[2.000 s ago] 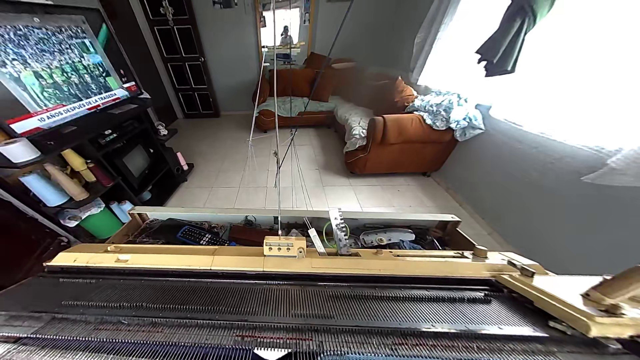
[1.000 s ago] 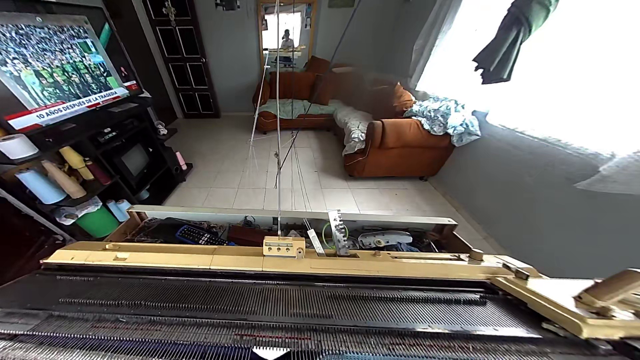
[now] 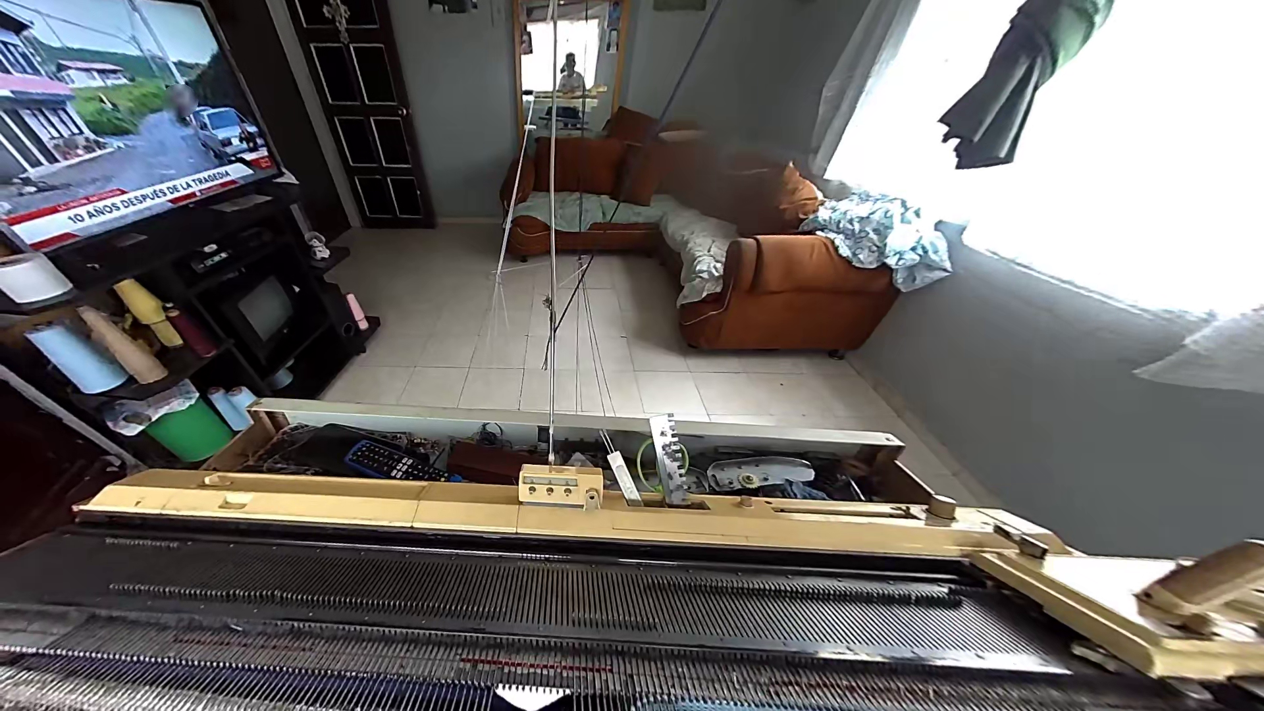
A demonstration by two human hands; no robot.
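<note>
Neither of my hands shows in the head view. A knitting machine with a cream casing [image 3: 326,504] spans the lower part, its metal needle bed [image 3: 474,592] lined with close rows of needles. The cream carriage [image 3: 1116,602], with a handle [image 3: 1200,583], sits at the right end. A small cream row counter [image 3: 560,486] stands on the casing near the middle, and a yarn mast [image 3: 553,296] rises behind it with strands hanging beside it. Dark blue fabric [image 3: 395,681] shows under the front needles, with a white toothed piece [image 3: 533,697] at the bottom edge.
Behind the casing, an open trough [image 3: 583,420] holds a remote control [image 3: 398,460], a toothed metal strip [image 3: 669,459] and a metal plate part [image 3: 760,474]. Yarn cones [image 3: 120,344] and a television [image 3: 128,109] are at left. An orange sofa [image 3: 800,296] stands beyond, near the window.
The picture on the television has changed from a crowd to a street with a car. The carriage has stayed at the right end.
</note>
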